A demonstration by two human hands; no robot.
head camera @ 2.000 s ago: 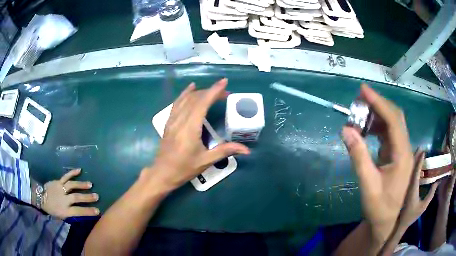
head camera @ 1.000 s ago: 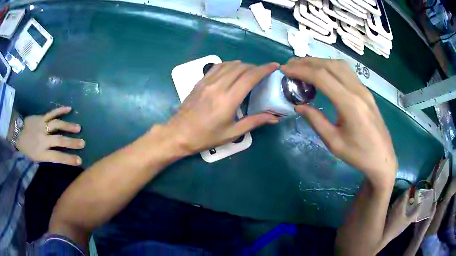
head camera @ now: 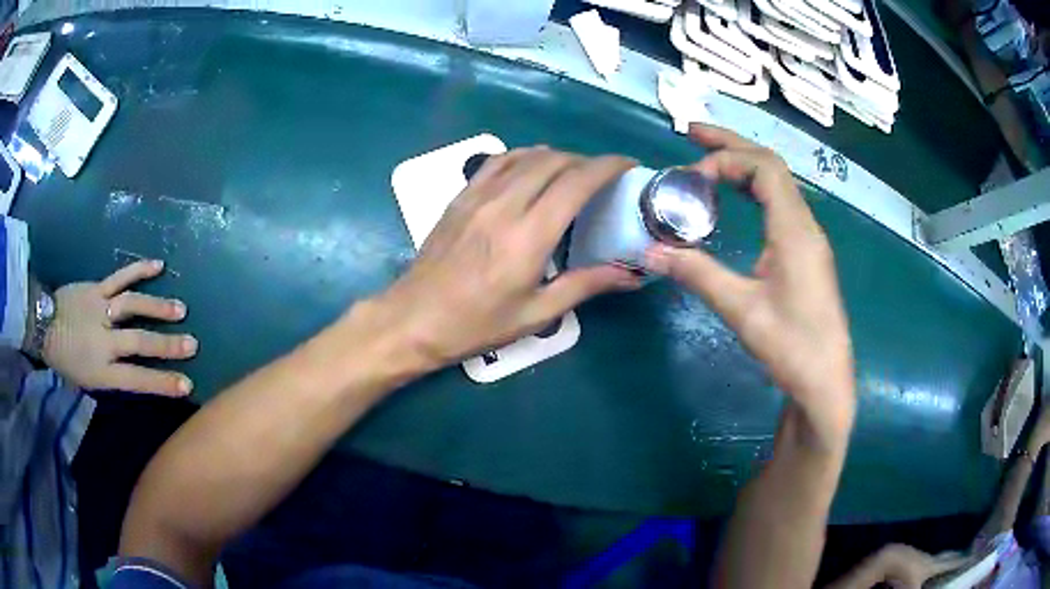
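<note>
The white pump dispenser (head camera: pixel 608 230) is tilted to the right on the green bench. Its shiny metal pump head (head camera: pixel 681 206) sits on the bottle's top. My left hand (head camera: pixel 495 247) is bare and grips the bottle from the left, thumb at the near side. My right hand (head camera: pixel 766 259) holds the rim of the pump head between thumb and fingers. A white front cover (head camera: pixel 443 190) lies under my left hand, mostly hidden by it. Its lower end shows below my wrist. The thin tube under the pump head is not visible.
Stacked covers (head camera: pixel 794 58) lie beyond the pale metal rail (head camera: pixel 869 190). White cloth pieces (head camera: pixel 598 44) lie on the rail. A neighbour's hand (head camera: pixel 121 328) rests on the bench at left, below another cover (head camera: pixel 71 113). Other people's hands and a boxy part (head camera: pixel 1009 406) are at far right.
The pump head went from in the air at right, tube showing, onto the bottle. My left hand closed on the bottle. Since one second ago my right hand's grip on the head has shifted.
</note>
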